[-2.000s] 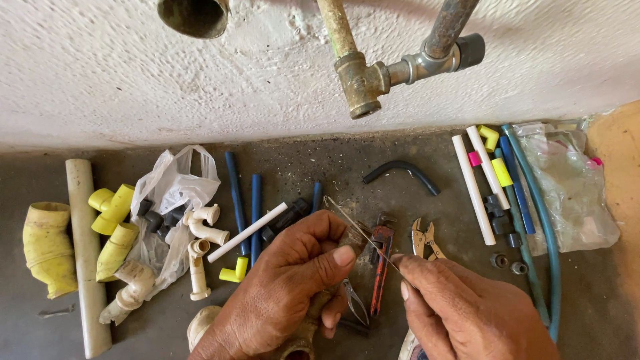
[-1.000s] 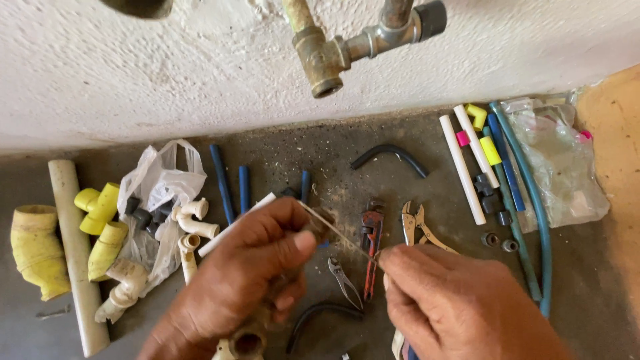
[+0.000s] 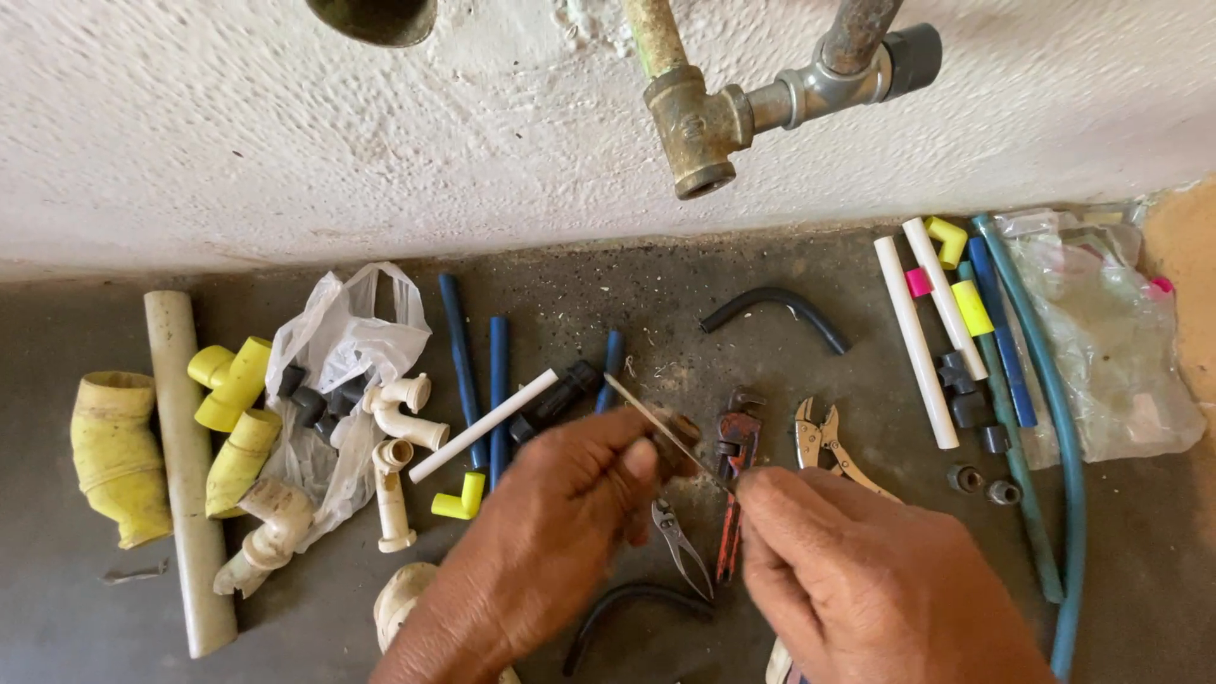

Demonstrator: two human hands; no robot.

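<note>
My left hand is closed around a small brownish piece, mostly hidden by the fingers. My right hand pinches one end of a thin, pale strip, which slants up and left across that piece; its material cannot be told. Beyond and between the hands lies a red pipe wrench, with slim-nosed pliers to its left. Locking pliers rest just above my right hand. A white pipe and a yellow elbow lie left of my left hand.
Above, a brass tee joins a metal valve by the white wall. Yellow fittings, a grey pipe and a plastic bag lie left. Black bent hoses, white pipes and a teal hose lie right.
Both hands have shifted slightly against the tools on the floor, still holding the strip and the piece. The strip's bend, plain two seconds ago, now looks nearly straight. The view has moved somewhat.
</note>
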